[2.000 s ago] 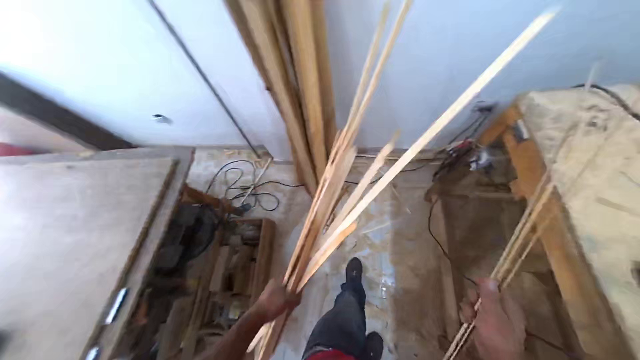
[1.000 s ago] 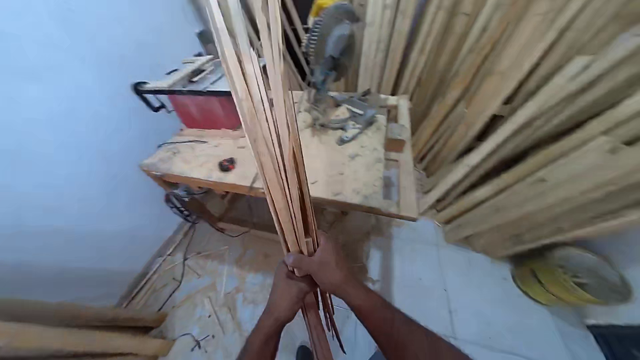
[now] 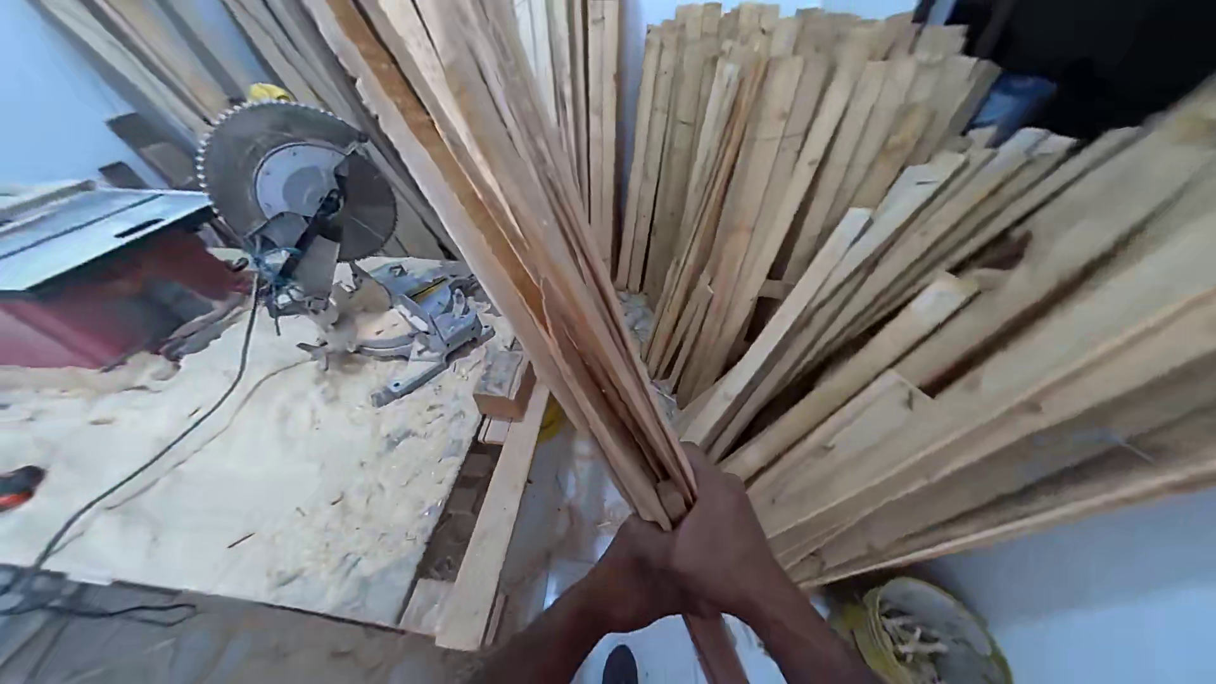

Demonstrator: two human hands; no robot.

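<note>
A bundle of long thin wood strips (image 3: 532, 256) slants from the upper left down to the lower middle of the head view. My left hand (image 3: 635, 570) is closed around its lower part. Against it, slightly higher and to the right, my right hand (image 3: 722, 541) grips the same bundle. The lower ends pass below both hands and leave the frame. Behind the strips, many wooden boards (image 3: 769, 180) lean upright, and more boards (image 3: 1007, 399) lie slanted on the right.
On the left, a sawdust-covered workbench (image 3: 237, 484) carries a miter saw (image 3: 304, 190) with its toothed blade exposed, a red table saw (image 3: 104, 285) and a trailing black cable (image 3: 204, 413). A yellow bucket (image 3: 993, 636) with wood scraps stands at the lower right.
Two seconds ago my hands were apart, each holding strips; now both grip one bundle. The view has swung from the wall, past the saw bench, toward the leaning boards.
</note>
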